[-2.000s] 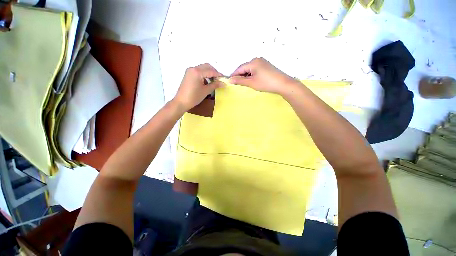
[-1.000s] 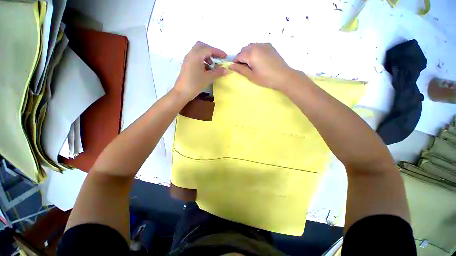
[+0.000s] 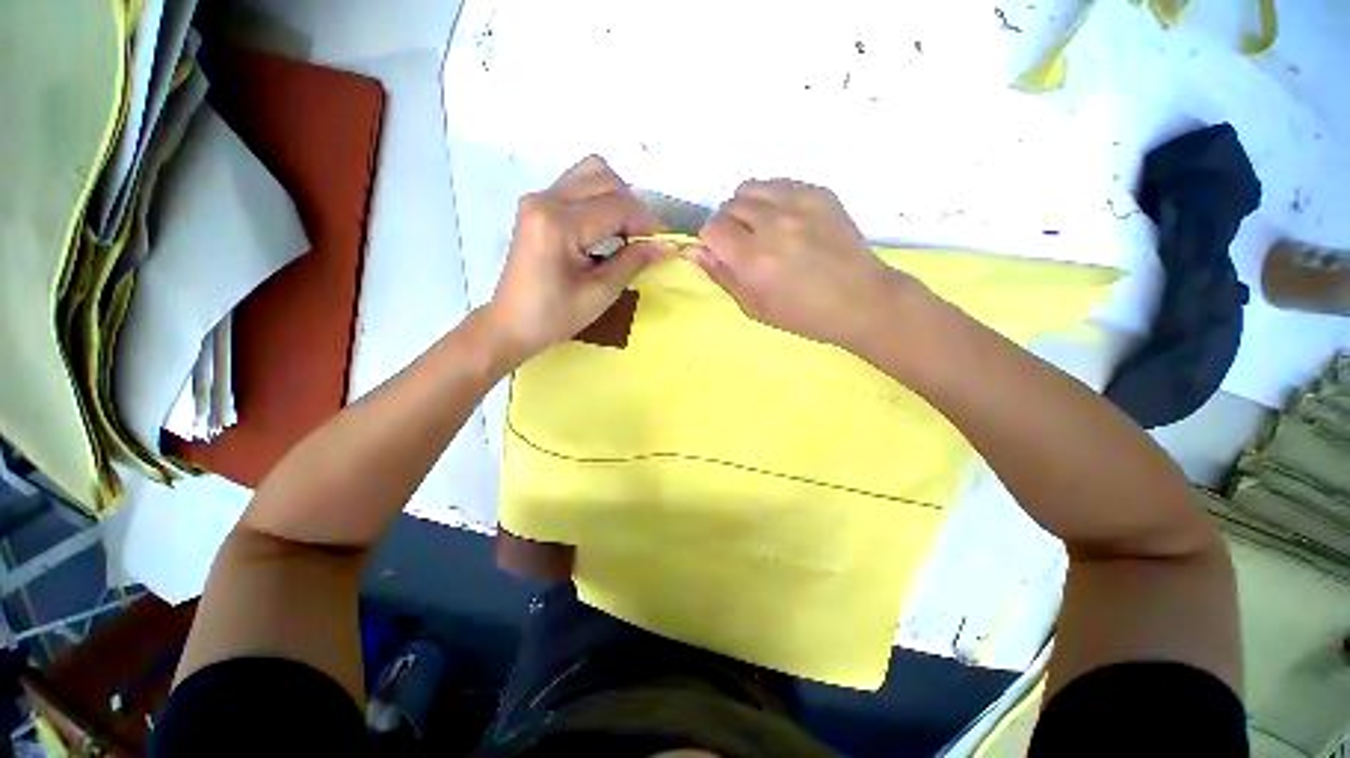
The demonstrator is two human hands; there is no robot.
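A bag body panel (image 3: 740, 430) lies with its bright yellow inner face up, partly over the table's front edge, a dark seam line across its middle. Red-brown trim (image 3: 609, 320) shows at the upper left notch, with another patch at the lower left notch. My left hand (image 3: 575, 255) pinches the panel's top edge near the upper left notch. My right hand (image 3: 785, 249) pinches the same edge just to the right. The two hands nearly touch, and a thin folded strip of the edge shows between the fingertips.
Stacked khaki bag bodies (image 3: 45, 222) with pale sheets (image 3: 222, 222) lie at left over a reddish-brown board (image 3: 318, 237). On the white table (image 3: 711, 89) at right are black cloth (image 3: 1196, 267) and an amber glue bottle (image 3: 1306, 277). More khaki bodies (image 3: 1281, 607) lie at lower right.
Since the earliest frame, the view has shifted and the side piles appear further left and right. Both hands stay on the top edge; from one second ago they appear slightly lower and my right hand is more closed.
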